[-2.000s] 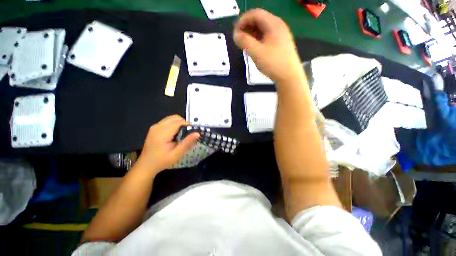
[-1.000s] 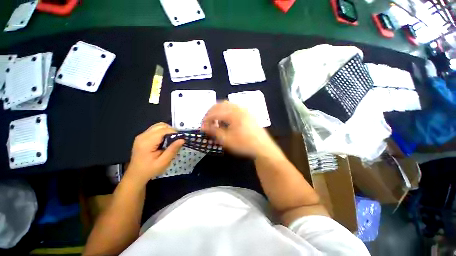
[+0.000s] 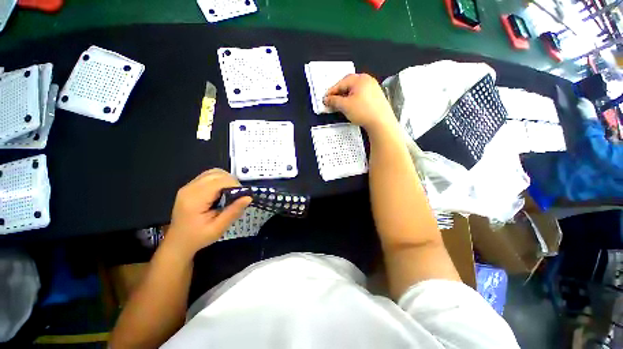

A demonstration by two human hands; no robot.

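My left hand (image 3: 208,208) holds the folded black backing sheet (image 3: 283,201) with rows of white round spots, near the table's front edge. My right hand (image 3: 358,99) is over the lower part of a white perforated cover plate (image 3: 328,71) in the back right stack, fingertips pinched together at its surface. What is between the fingertips is too small to tell. Another plate (image 3: 339,151) lies just in front of it, with no dark dots visible. Two stacks to the left, the back one (image 3: 253,76) and the front one (image 3: 263,150), have dark dots at their corners.
A yellow utility knife (image 3: 206,117) lies left of the middle stacks. More dotted plates (image 3: 102,83) lie at the left. A plastic bag (image 3: 437,88) with a spare pad sheet (image 3: 478,116) is at the right, above a cardboard box (image 3: 509,245). A person's blue sleeve (image 3: 594,163) is at the far right.
My right hand has moved from the sheet in my left hand forward and right to the back right plate stack. My left hand still holds the sheet. The camera view has shifted slightly.
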